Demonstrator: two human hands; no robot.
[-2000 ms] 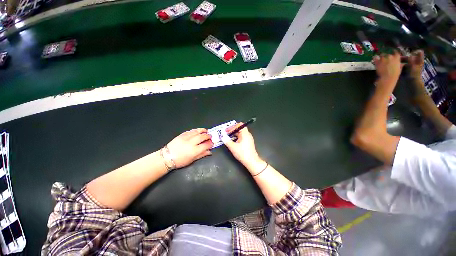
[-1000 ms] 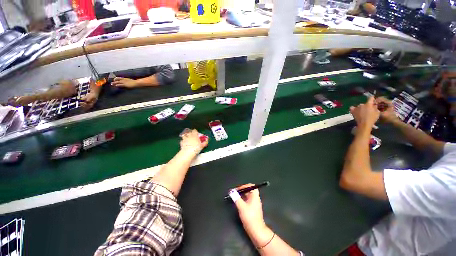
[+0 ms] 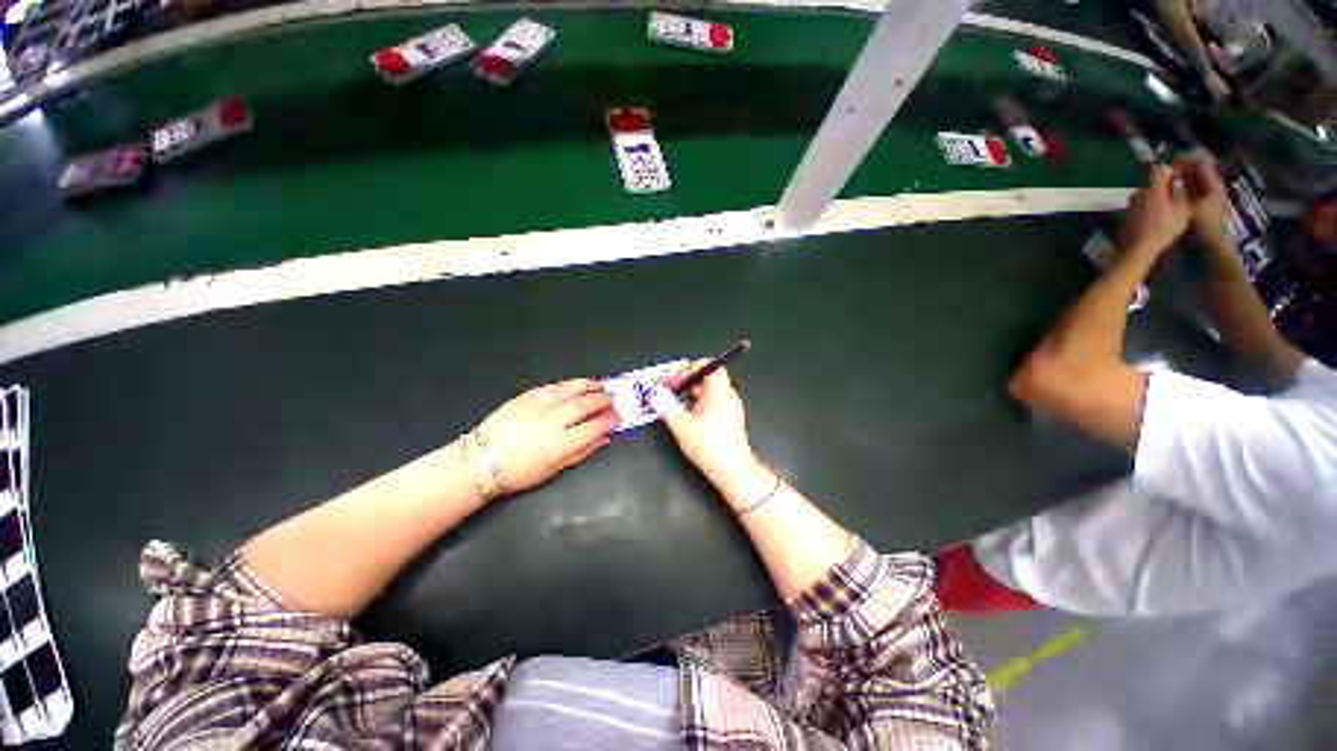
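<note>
A white product unit [image 3: 639,396] with dark print lies or is held low over the dark green bench top [image 3: 557,514] in front of me. My left hand [image 3: 553,431] holds its left end, fingers over that end. My right hand [image 3: 708,423] holds a slim black pen-like tool [image 3: 713,368] at the unit's right end. The tool slants up to the right; its lower end is hidden by my fingers. I cannot tell if it touches the unit.
Beyond the white rail [image 3: 440,258], a green belt [image 3: 367,162] carries several units [image 3: 638,150]. A grey-white post [image 3: 873,110] rises from the rail. Long patterned strips [image 3: 22,587] lie far left. A person in white sleeves [image 3: 1224,455] works at right.
One second ago my left hand was on a unit on the belt; now it is back at the bench with a unit. My right hand with the tool has joined it. The view has tilted down.
</note>
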